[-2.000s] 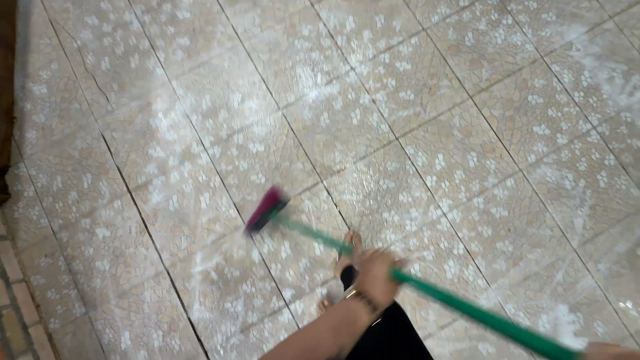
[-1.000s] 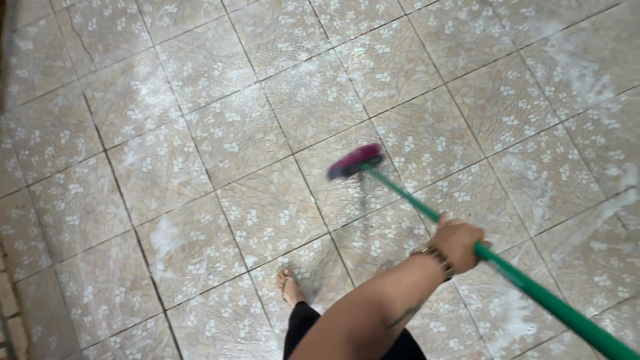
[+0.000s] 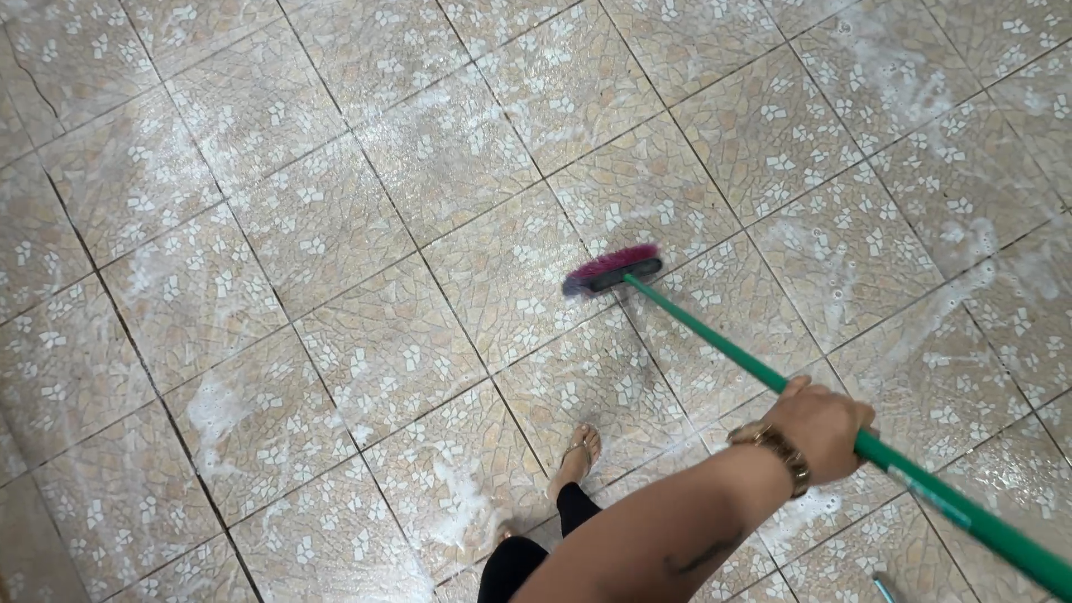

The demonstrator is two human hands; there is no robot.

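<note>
My left hand (image 3: 816, 429), with a gold-coloured watch or bracelet at the wrist, is closed around the green handle (image 3: 712, 337) of a push broom. The handle slants from the lower right corner up to the broom head (image 3: 615, 270), which has magenta bristles and a dark grey block. That head rests on the wet tiled floor (image 3: 360, 268), ahead of my feet, and is slightly blurred. My right hand is outside the view, as is the upper end of the handle.
White suds (image 3: 213, 414) lie in patches and streaks over the tiles, with more foam (image 3: 909, 88) at the upper right. My sandalled foot (image 3: 579, 452) stands at lower centre. A small light-blue object (image 3: 883, 589) shows at the bottom edge, right of my forearm.
The broom head has swung to the right of where it was two seconds ago. Part of my right hand, at the lower right edge then, has left the view.
</note>
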